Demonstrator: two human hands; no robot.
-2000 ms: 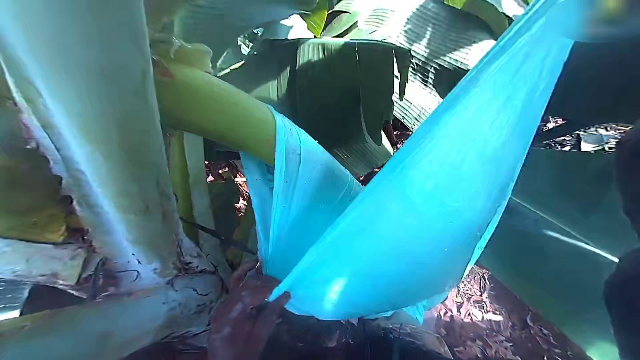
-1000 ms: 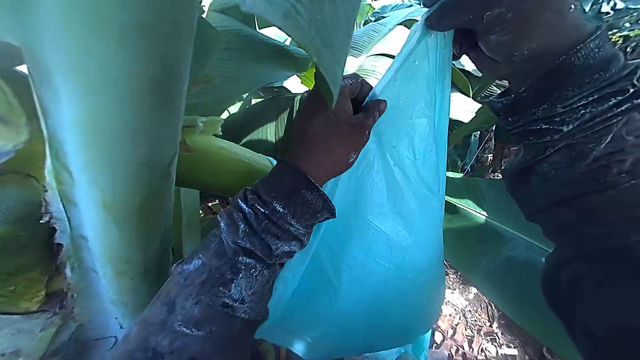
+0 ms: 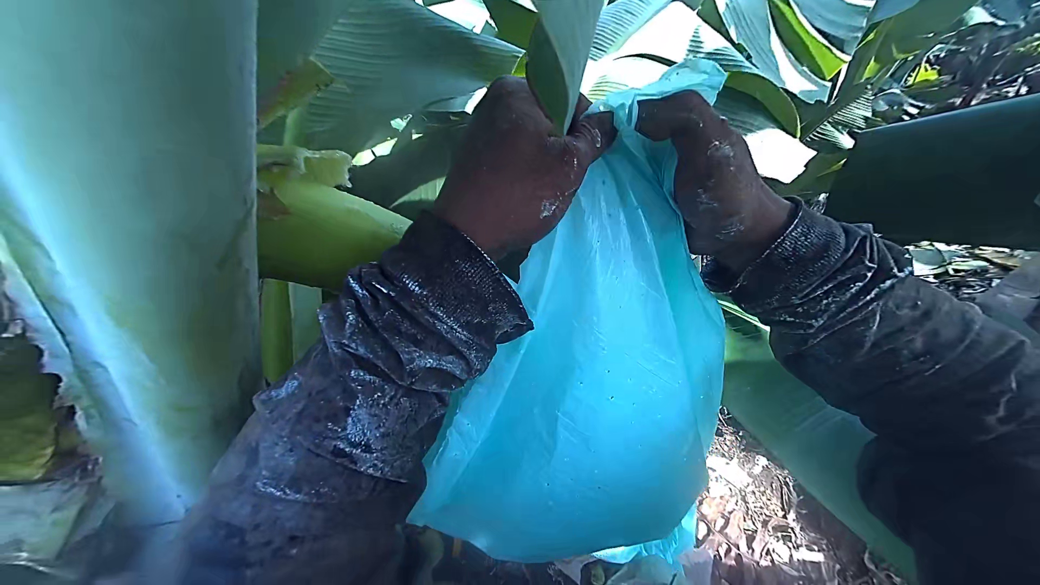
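A blue plastic bag hangs in the middle of the head view, its upper part bunched into folds. My left hand grips the gathered plastic from the left, fingertips partly behind a drooping green leaf. Close beside it, my right hand grips the bunched top from the right, with a short tuft of plastic standing above the fingers. Behind my left wrist, a thick green banana stalk runs from the left toward the bag. What the bag covers cannot be seen.
A broad banana plant trunk fills the left side. Large leaves hang behind my hands, and another leaf slants down at the right. A dark green cylindrical shape lies behind my right forearm. Dry litter covers the ground below.
My right hand has come from the upper right to beside my left hand. The bag's top, stretched toward the upper right two seconds ago, is now bunched between both hands.
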